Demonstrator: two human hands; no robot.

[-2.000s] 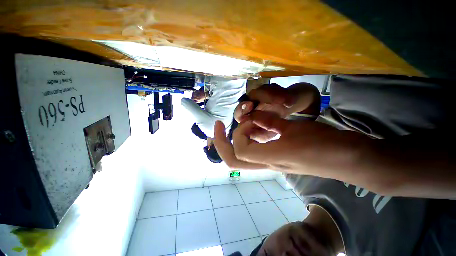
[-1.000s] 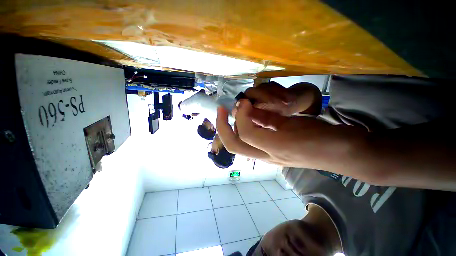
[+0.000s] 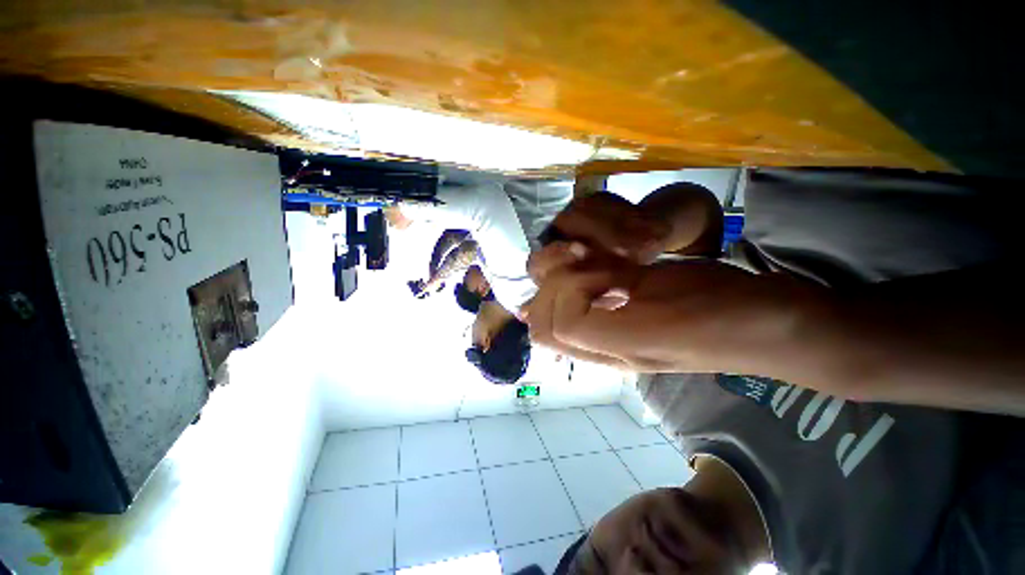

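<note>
The picture is upside down. My right hand (image 3: 613, 301) is nearer, its forearm coming from the right edge. My left hand (image 3: 613, 225) is behind it, partly hidden. Both are bare, with fingers bent together at their tips. A small black part (image 3: 549, 236) shows at the fingertips, mostly covered; its details cannot be told. The fingers of both hands close around it, held clear of the orange-yellow pad (image 3: 450, 56) along the top of the picture.
A white screw feeder marked PS-560 (image 3: 146, 292) stands at the left, with a metal pick-up opening (image 3: 225, 315). A dark mat (image 3: 933, 67) shows at top right. A grey shirt (image 3: 776, 449) and part of a head are at lower right. Another person in white (image 3: 489, 225) is behind the hands.
The fingers of my right hand, spread earlier, have curled in against my left hand. The black part is more covered than one second ago. The person behind has shifted.
</note>
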